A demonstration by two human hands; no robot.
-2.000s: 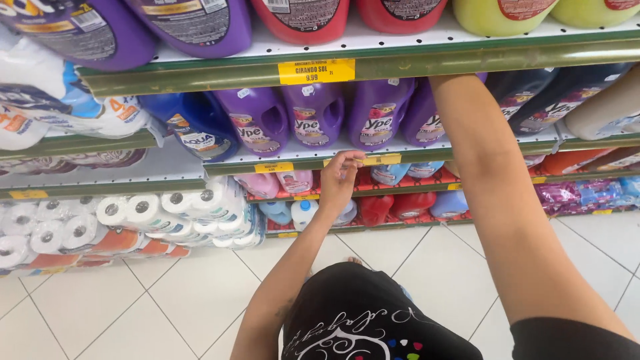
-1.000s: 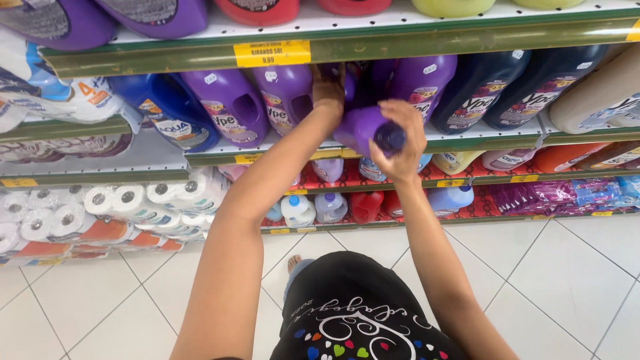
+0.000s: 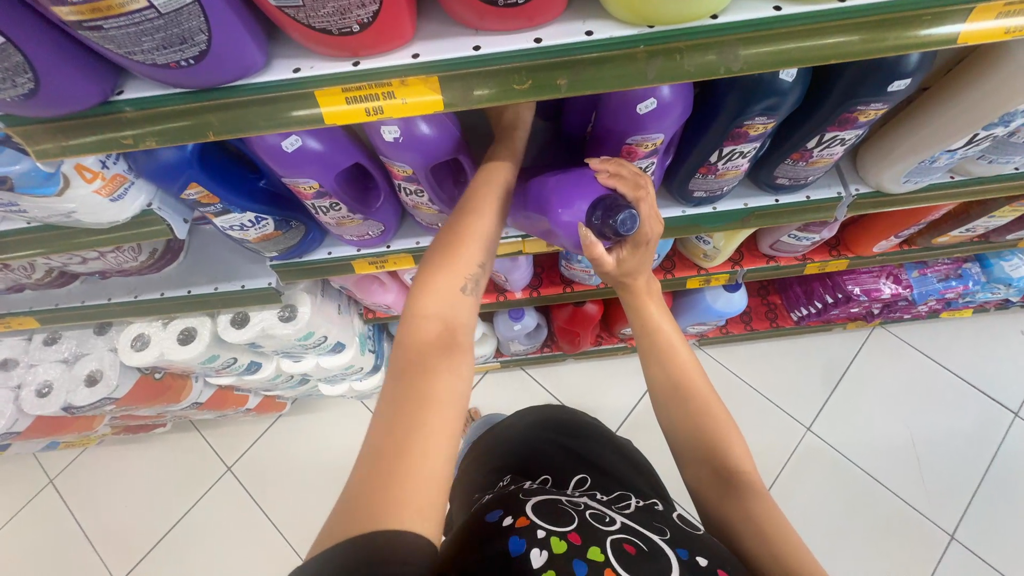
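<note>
A purple fabric softener bottle (image 3: 558, 204) lies tipped on the middle shelf, its dark cap pointing out at me. My right hand (image 3: 628, 216) holds it around the neck and cap, thumb below and fingers above. My left hand (image 3: 512, 126) reaches over it, deep into the dark gap under the upper shelf; its fingers are hidden, so what it touches cannot be told. Left of the gap stand upright purple bottles (image 3: 416, 172). Another purple bottle (image 3: 646, 120) is just behind my right hand, with dark blue bottles (image 3: 736, 132) beside it.
The upper shelf's green edge (image 3: 560, 88) runs just above my left hand. A blue bottle (image 3: 232, 196) stands at left, above packs of toilet paper (image 3: 184, 340). Lower shelves hold smaller bottles (image 3: 520, 330) and purple packets (image 3: 848, 292). The tiled floor (image 3: 896, 416) lies below.
My left hand has gone from the shelf edge into the gap. My right arm, earlier reaching into the shelf, has drawn back, and the right hand now holds the tipped purple bottle.
</note>
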